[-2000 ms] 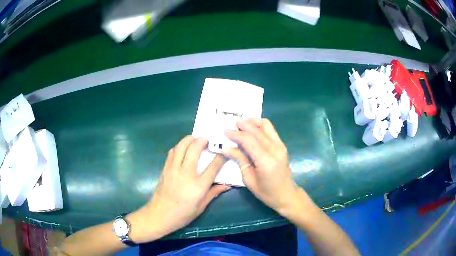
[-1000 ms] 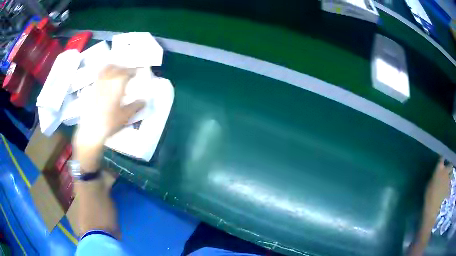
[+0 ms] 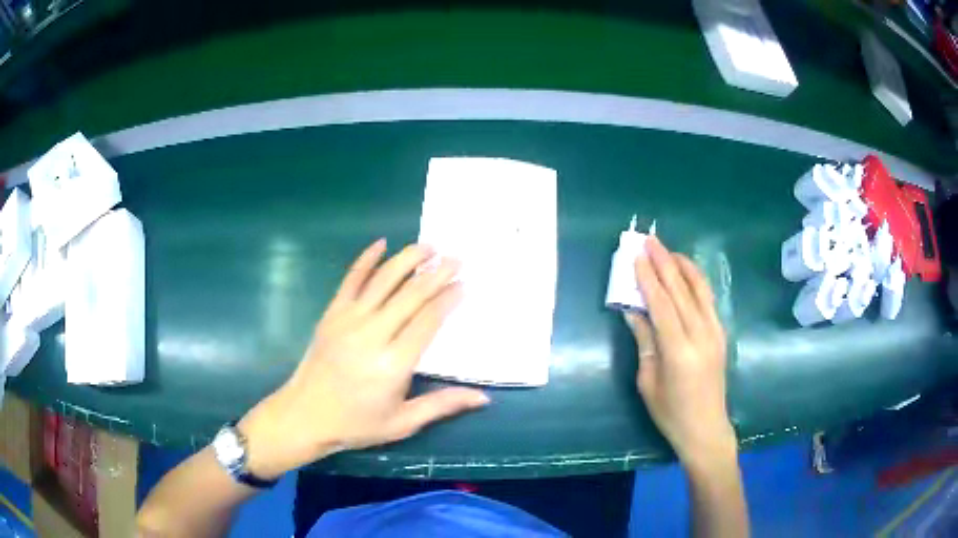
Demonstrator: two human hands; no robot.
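Observation:
A white inner tray (image 3: 499,273) lies flat on the dark green worktop in front of me, its plain face up. My left hand (image 3: 378,336) rests on the tray's left edge, fingers spread on its surface and thumb near its front edge. My right hand (image 3: 681,336) is to the right of the tray and holds a white charger (image 3: 628,271) between thumb and fingers, its two prongs pointing away from me. The charger does not touch the tray.
A charger pile (image 3: 840,247) lies at right beside a red plastic holder (image 3: 906,221). Stacked white trays (image 3: 105,299) lean at left. White boxes (image 3: 748,47) lie on the green belt beyond the pale grey strip (image 3: 347,111). A brown carton (image 3: 113,483) stands at lower left.
My left hand has come from the stacked trays to the middle, where a tray now lies. My right hand has come back from the far right with a charger. The view has swung back to the right.

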